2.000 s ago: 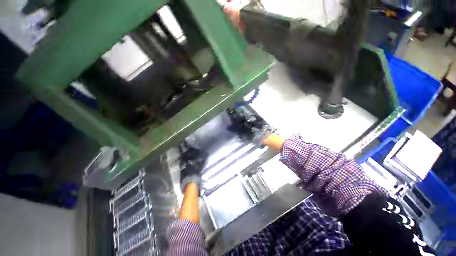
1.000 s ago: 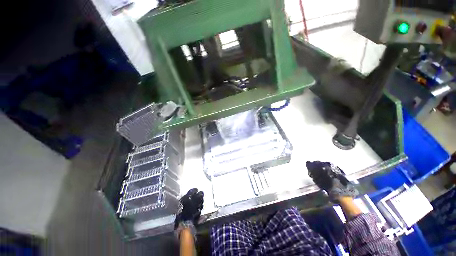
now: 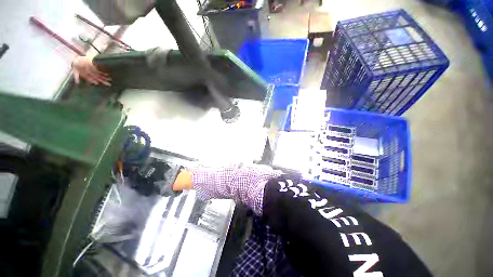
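Note:
The silver fixture point(image 3: 167, 230), with long pale bars, lies at the lower left beside the green machine frame. My right hand point(image 3: 151, 176), in a dark glove with a grey cuff, is at the fixture's far edge, its fingers dark and blurred. Whether it holds anything cannot be told. A pale grey blurred shape point(image 3: 121, 208) lies over the fixture just below this hand; what it is cannot be told. My left hand is not in view.
The green machine frame point(image 3: 81, 195) stands at left. A blue hose point(image 3: 136, 142) is behind my hand. A dark post point(image 3: 202, 73) stands on the pale table. Another person's hand point(image 3: 91, 70) rests at the far edge. Slotted castings point(image 3: 338, 154) fill a blue crate point(image 3: 397, 157); a mesh crate point(image 3: 389, 59) is beyond.
The view has swung right, towards the blue crates. My right hand has moved from the table's front edge to the fixture's far side. My left hand has left the picture.

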